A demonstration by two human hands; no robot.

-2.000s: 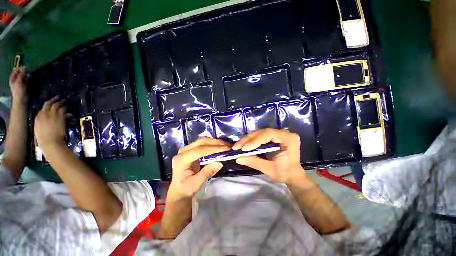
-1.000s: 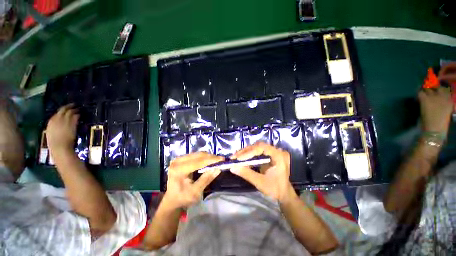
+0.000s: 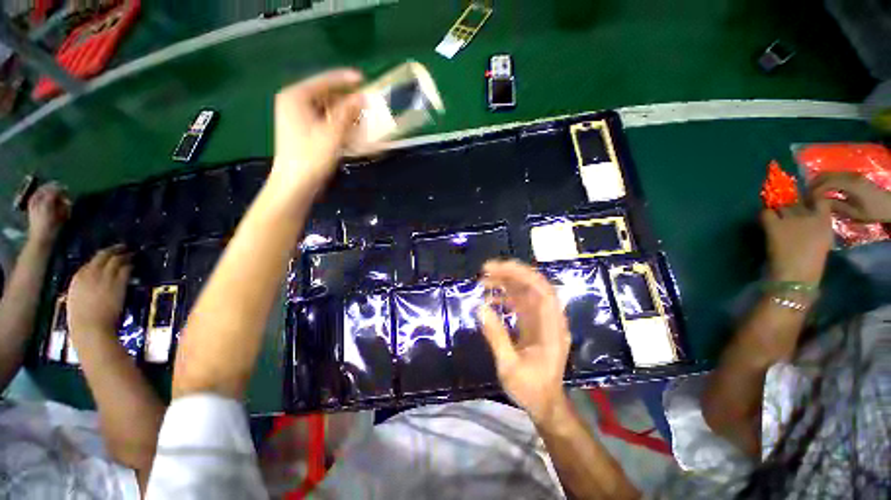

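My left hand (image 3: 318,122) is raised past the back edge of the black blister tray (image 3: 459,171). It grips an assembled phone (image 3: 403,98) with a gold edge and a dark screen, blurred by motion. My right hand (image 3: 528,337) is over the front pockets of the tray, fingers apart and empty. Three gold-edged front housings lie in the tray's right side: an upper one (image 3: 598,161), a sideways middle one (image 3: 583,238) and a lower one (image 3: 645,312).
Phones lie on the green surface beyond the tray, one (image 3: 500,81) near its back edge. A left neighbour's hand (image 3: 98,288) is over another black tray. At right, a neighbour's hands are by orange-red parts (image 3: 779,186) and a clear bag (image 3: 850,161).
My hands have parted. My left hand has moved forward and left, past the tray, with the phone. My right hand has let go of it. The view has shifted.
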